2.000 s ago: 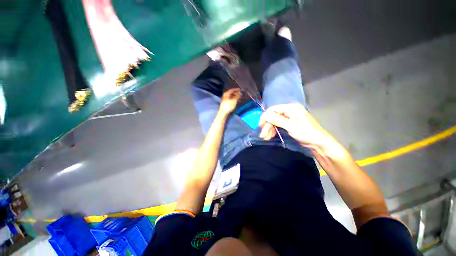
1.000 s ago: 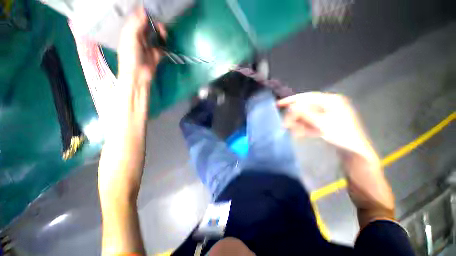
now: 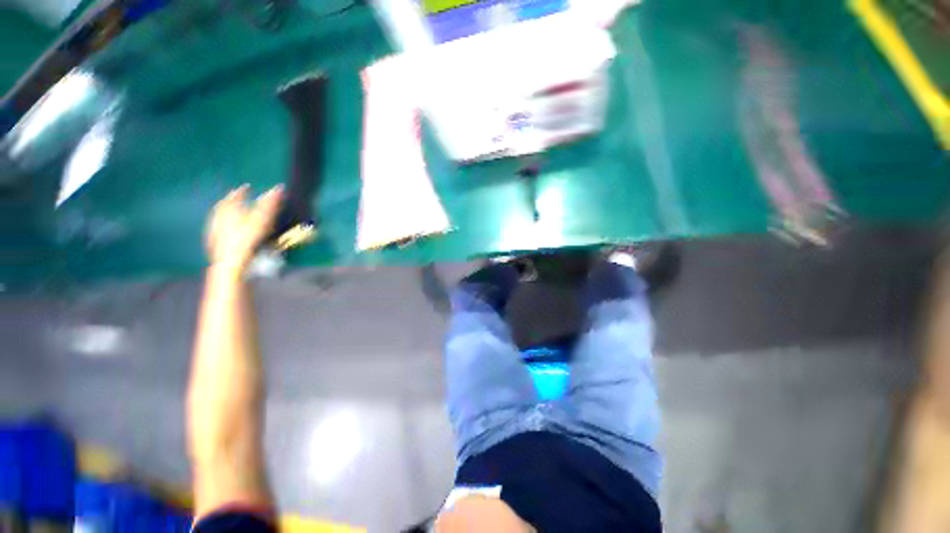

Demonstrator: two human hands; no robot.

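The black lead wires point(image 3: 305, 135) lie on the green mat, gold tips at the near edge. My left hand point(image 3: 242, 224) is at their lower left side, fingers apart, blurred; I cannot tell whether it touches them. The pale lead wires point(image 3: 394, 167) lie to their right. The white wire twisting machine point(image 3: 521, 99) stands further right, its small dark twisting head point(image 3: 530, 193) pointing toward me. Finished twisted pairs point(image 3: 781, 135) lie on the right of the bench. Only a blurred right arm shows at the right edge; my right hand is out of the picture.
A green mat point(image 3: 193, 156) covers the bench. White sheets point(image 3: 89, 156) lie at the far left. A grey line point(image 3: 651, 125) runs right of the machine. Blue crates point(image 3: 36, 468) stand on the floor at lower left. A yellow strip point(image 3: 906, 68) crosses the upper right.
The view has swung round to face the bench squarely. My left hand has left the machine area and is beside the black wires. My right hand has gone out of view to the right.
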